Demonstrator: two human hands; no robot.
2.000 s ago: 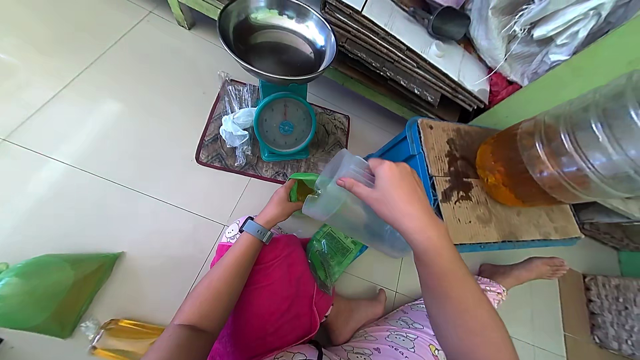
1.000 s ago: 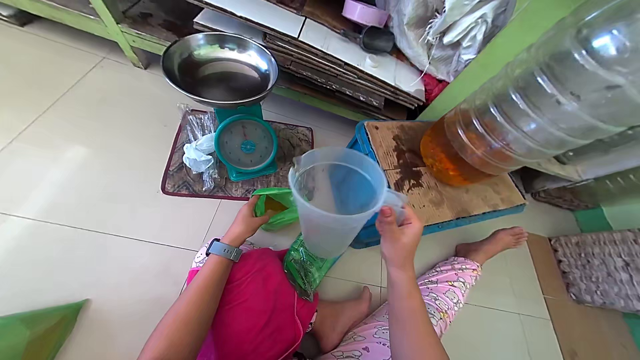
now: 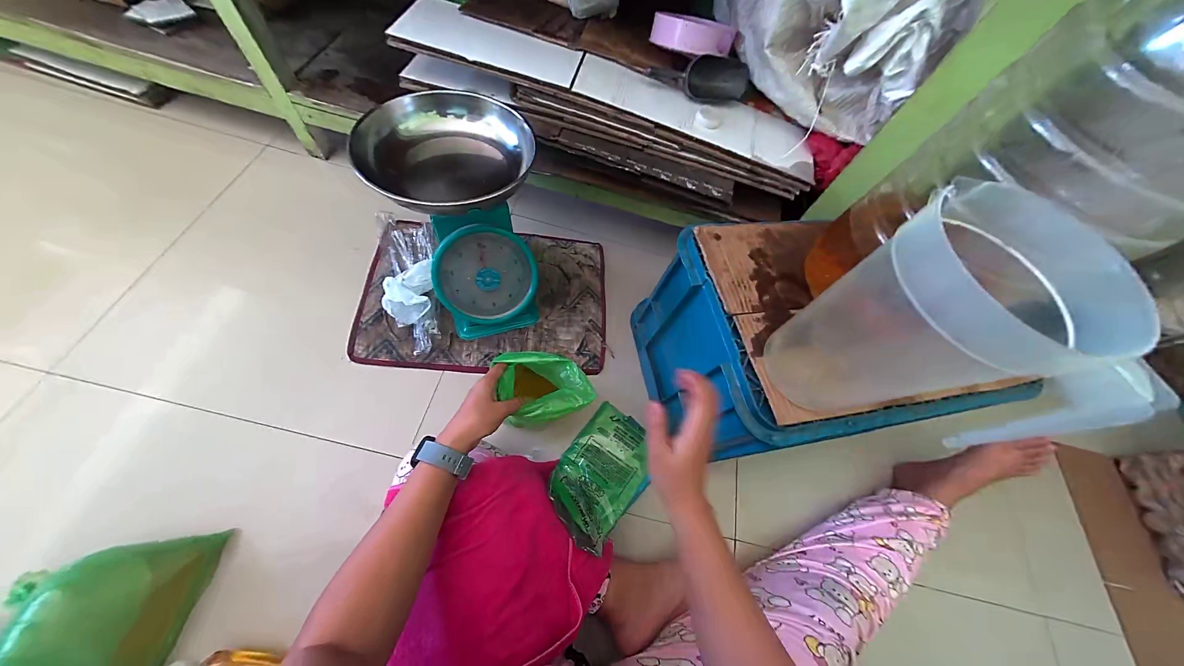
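Note:
My left hand (image 3: 483,407) grips the rim of a green plastic bag (image 3: 555,398), whose mouth is open with amber liquid inside. To its right, my right hand (image 3: 683,439) is empty, its thumb and fingers apart, near the blue crate. A translucent plastic pitcher (image 3: 832,342) stands on the cardboard (image 3: 731,268) that covers the blue plastic crate (image 3: 689,324). A pack of green plastic bags (image 3: 601,472) lies at my lap between my hands. Ahead, a teal dial scale (image 3: 486,277) bears a steel bowl (image 3: 442,153).
A large clear plastic bottle (image 3: 1045,120) holding amber liquid stands behind the pitcher. The scale sits on a patterned mat (image 3: 569,296) beside clear plastic bags (image 3: 407,287). Stacked flat cardboard (image 3: 638,92) fills the low shelf. At lower left lies a filled green bag (image 3: 120,601).
The pitcher, in my right hand one second ago, now stands on the cardboard-covered crate, and that hand has let it go. My left hand still holds the green bag.

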